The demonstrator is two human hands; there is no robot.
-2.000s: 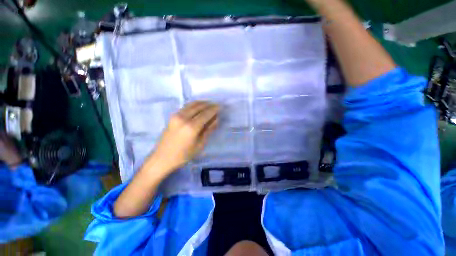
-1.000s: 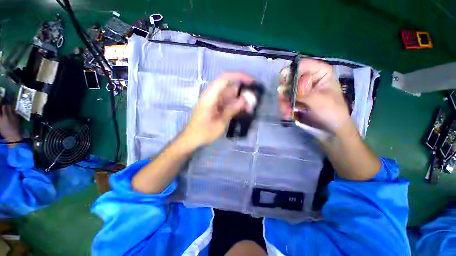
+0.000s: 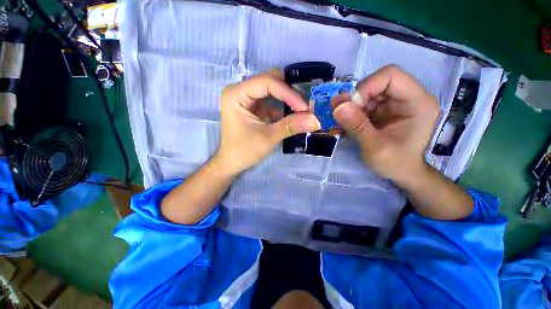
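Observation:
A blue circuit board (image 3: 325, 108) is between my two hands, above the tray. A small dark display (image 3: 321, 145) with a thin white edge hangs at its near end. A black housing (image 3: 309, 72) shows behind the board, partly hidden by my fingers. My left hand (image 3: 260, 117) grips the left side of the board and housing with thumb and fingers. My right hand (image 3: 389, 117) has its thumb on the board's right side and pinches a small whitish part (image 3: 356, 96) beside it.
The ribbed whitish tray (image 3: 181, 108) lies under the work. One black shell (image 3: 344, 232) lies at its near edge, another (image 3: 454, 114) at its right. A fan (image 3: 55, 158) and cables are at left. A white bar (image 3: 534, 93) is at far right.
My hands were apart, the left with the black housing and the right with the board. They have come together, with the board now over the housing. The view has shifted closer over the tray.

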